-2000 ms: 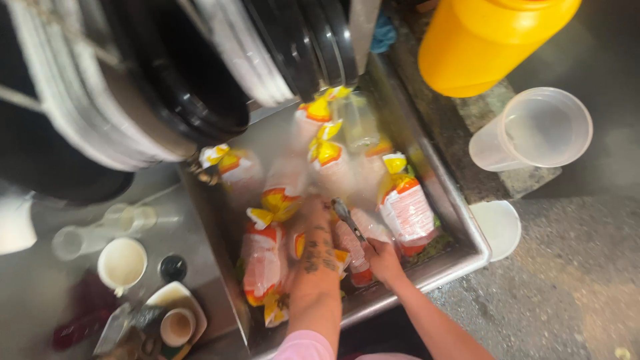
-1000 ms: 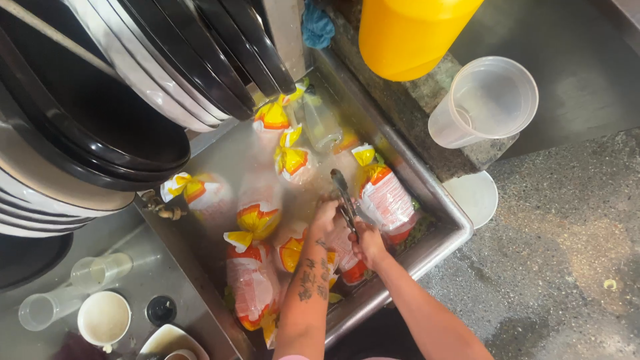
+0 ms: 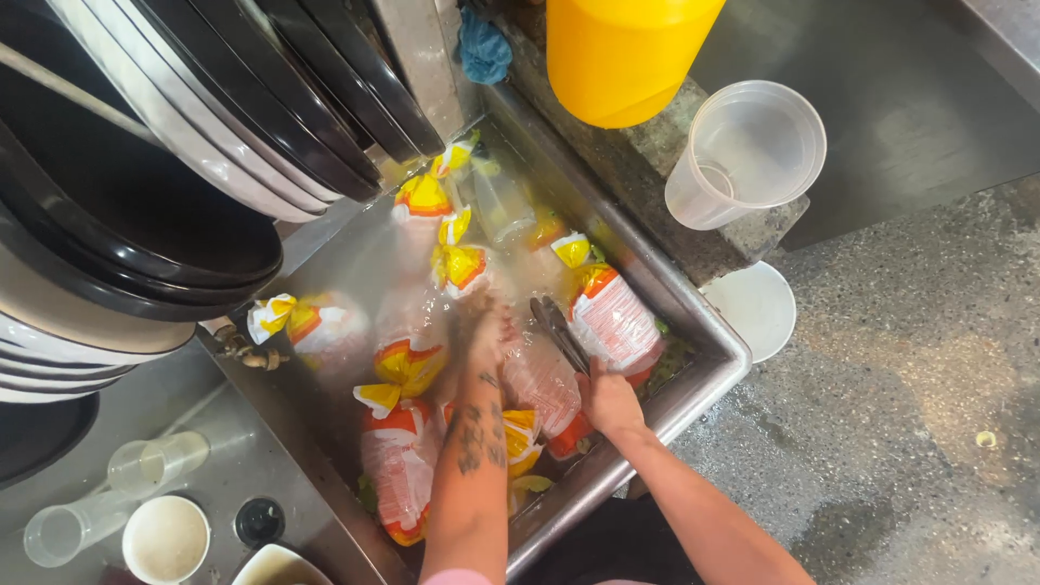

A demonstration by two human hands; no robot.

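Observation:
My left hand is down in the cloudy water of a stainless steel sink, its fingers blurred beneath the surface among plastic-wrapped packages. Near the sink's front right side, my right hand holds a dark metal utensil, perhaps tongs. That utensil lies between a wrapped package at the right and another wrapped package in the middle. Several more packages with yellow and orange ends float about, one wrapped package left of my left forearm. A clear container lies in the water at the back.
Stacked black and white plates overhang the sink's left side. Behind it stand a yellow container and a clear plastic tub, with a blue cloth nearby. Cups, including a white cup, sit on the metal counter at lower left.
My left hand has moved away from the utensil and down into the water. My right hand still holds the utensil, now lower beside the right package.

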